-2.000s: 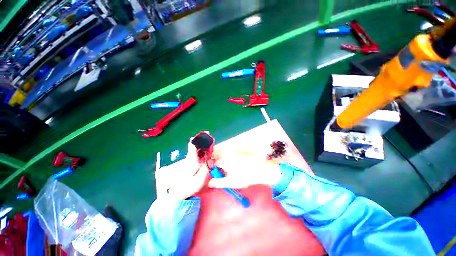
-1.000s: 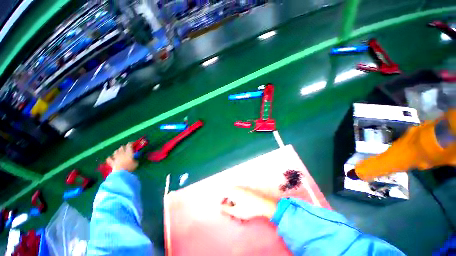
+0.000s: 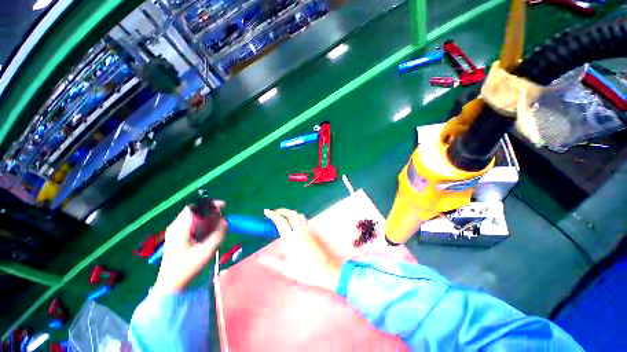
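My left hand (image 3: 180,249) is closed around a red housing (image 3: 206,221), seen end-on with a dark end and slightly blurred, above the mat's far left corner. My right hand (image 3: 302,249) is over the mat, its fingers at the right end of a blue cylinder (image 3: 251,226) beside the housing. A small red part (image 3: 231,254) shows below the cylinder at the mat's left edge. The pink-red work mat (image 3: 295,309) lies under my right hand. A dark pile of screws (image 3: 364,232) sits near its far right corner.
The orange-yellow power screwdriver (image 3: 419,189) hangs at right, in front of the white-topped screw feeder (image 3: 474,230). Another red unit (image 3: 324,155) lies beyond the mat, one (image 3: 474,72) farther right, several at left. Clear plastic bags lie at left (image 3: 96,330) and right (image 3: 570,103).
My left hand has come back from the units at left and now holds a housing. The housing and blue cylinder beyond the mat's left corner have left their place. My right hand has moved to the cylinder.
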